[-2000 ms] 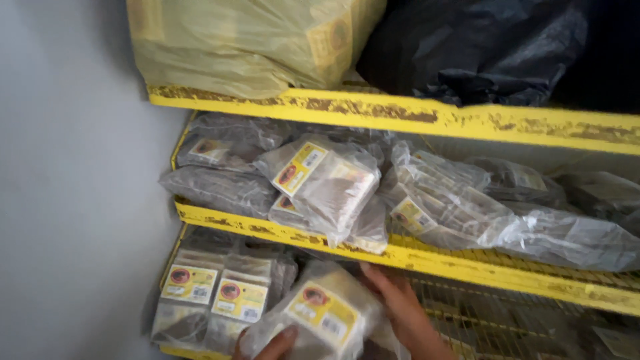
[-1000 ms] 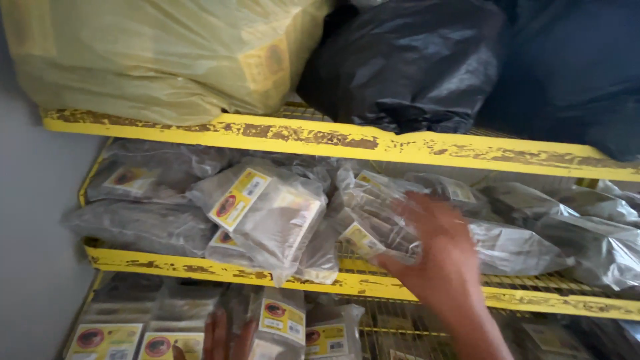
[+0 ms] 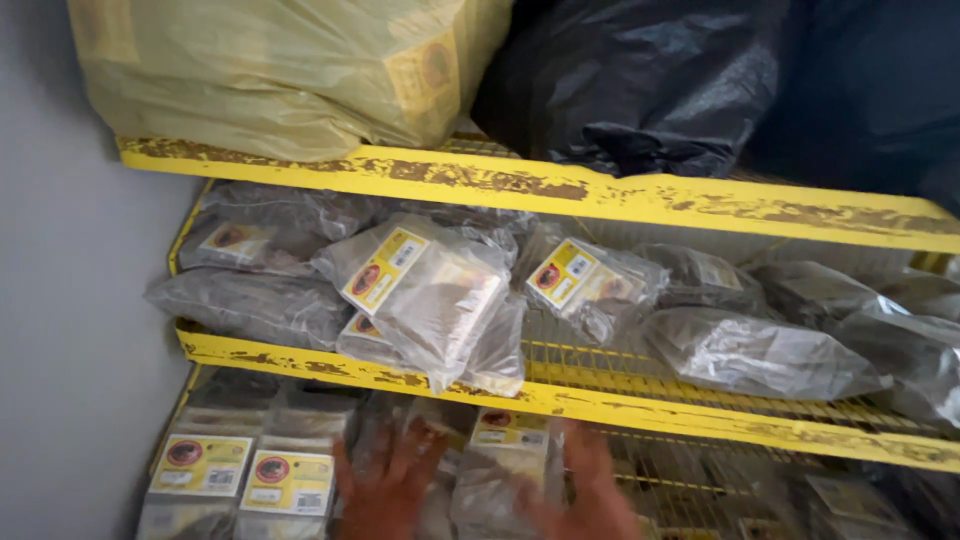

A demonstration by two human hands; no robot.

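My left hand (image 3: 390,476) is at the lower shelf, fingers spread and blurred, over the clear plastic packs there. Just right of it, my right hand (image 3: 585,487) reaches up beside a labelled plastic pack (image 3: 499,472), thumb and fingers apart; whether it touches the pack is unclear. Two packs with yellow labels (image 3: 201,465) (image 3: 289,480) stand left of my left hand. On the shelf above, a clear bag of labelled packs (image 3: 435,300) lies tilted over the front edge, and another labelled bag (image 3: 589,285) lies farther right.
Yellow wire shelves with a chipped front edge (image 3: 637,416) cross the view. A yellowish plastic bag (image 3: 277,67) and a black plastic bag (image 3: 637,75) fill the top shelf. More clear bags (image 3: 765,356) lie at right. A grey wall (image 3: 67,337) borders the left.
My right hand, over the middle shelf one second ago, is now down at the lower shelf. The long bag it was at on the middle shelf no longer lies there as before.
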